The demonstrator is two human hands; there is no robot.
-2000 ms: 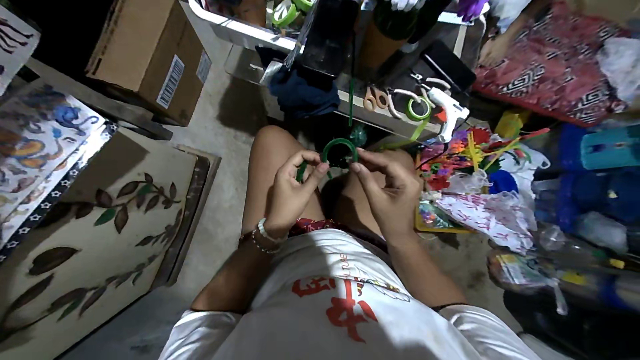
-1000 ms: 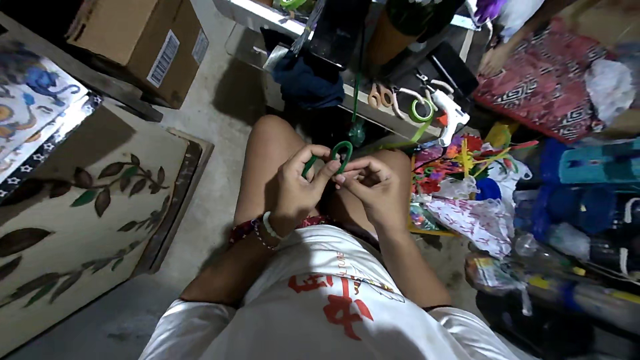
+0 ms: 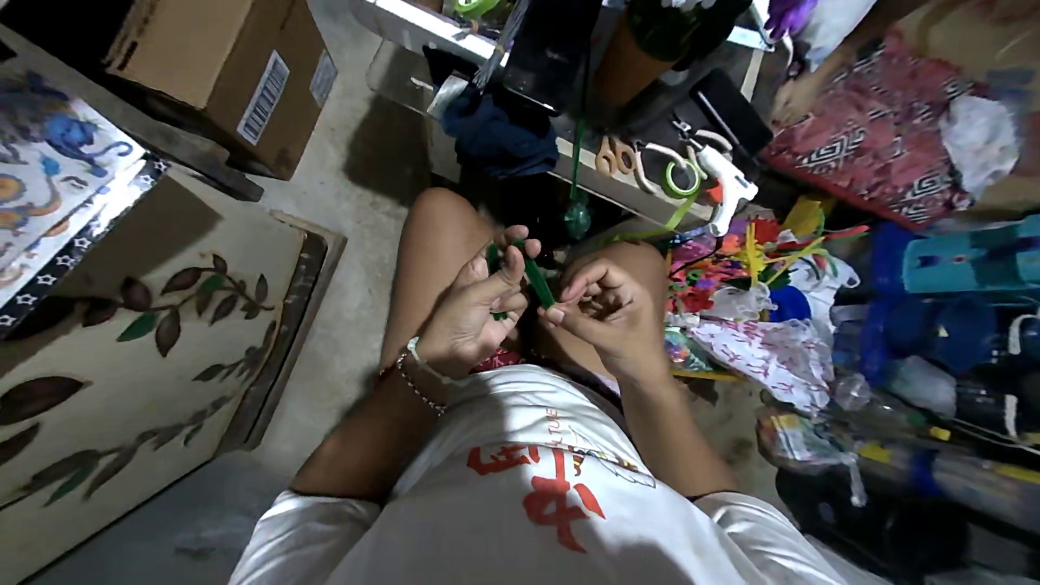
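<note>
A green strip, perhaps ribbon or pipe cleaner, [image 3: 537,283] spans between my hands above my lap. Its upper part lies at the fingers of my left hand [image 3: 487,296], where more green shows between the fingers. My right hand [image 3: 605,313] pinches the strip's lower end between thumb and fingertip. Past my knees, a green strand [image 3: 578,158] hangs from the table edge down to a small green bundle [image 3: 577,218].
On the table ahead lie scissors [image 3: 615,156], a white glue gun [image 3: 725,185], a green tape roll [image 3: 681,177] and a dark phone [image 3: 731,107]. Colourful craft pieces [image 3: 715,268] are heaped at the right. A cardboard box [image 3: 219,73] stands at the upper left.
The green strip was bent into a loop between my hands; now it runs nearly straight. My left hand has turned, showing more of its palm.
</note>
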